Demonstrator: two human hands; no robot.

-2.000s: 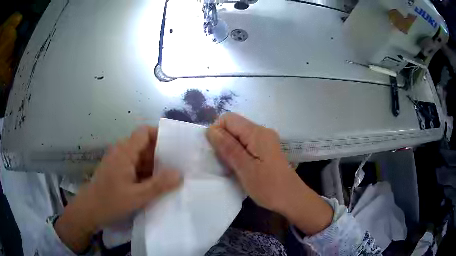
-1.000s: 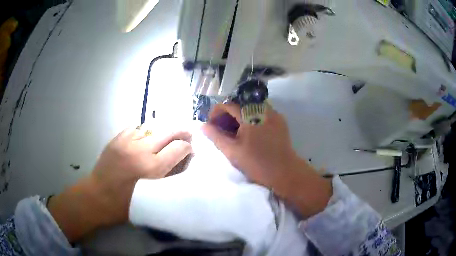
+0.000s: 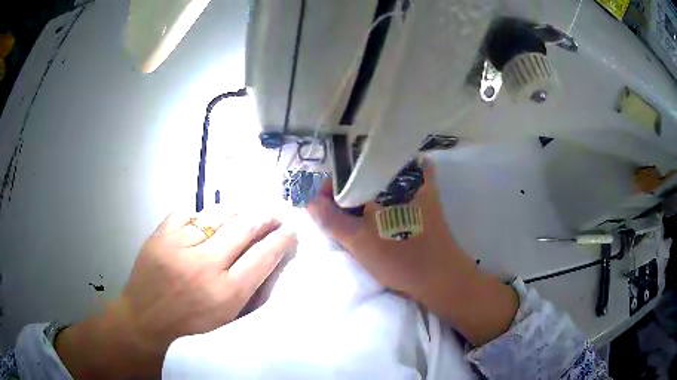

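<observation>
A white garment piece (image 3: 312, 326) lies in front of the machine and runs up to the presser foot area (image 3: 301, 187), which is washed out by lamp glare. My left hand (image 3: 215, 260) lies on the left part of the cloth, fingertips close to the foot, with a ring on one finger. My right hand (image 3: 393, 245) is on the cloth's right side, thumb near the foot; its other fingers are partly hidden behind the machine head (image 3: 326, 82) and a cream ribbed dial (image 3: 399, 221). The needle tip cannot be made out in the glare.
A second ribbed tension dial (image 3: 528, 74) is on the machine head. A white-handled awl (image 3: 594, 239) and a slim black tool (image 3: 603, 280) lie on the table at the right. A lamp or pale bar (image 3: 174, 37) hangs at the upper left.
The cloth and both hands have gone from the table's front edge up to the presser foot. Since one second ago the view has moved closer to the machine head; the hands stay beside the foot.
</observation>
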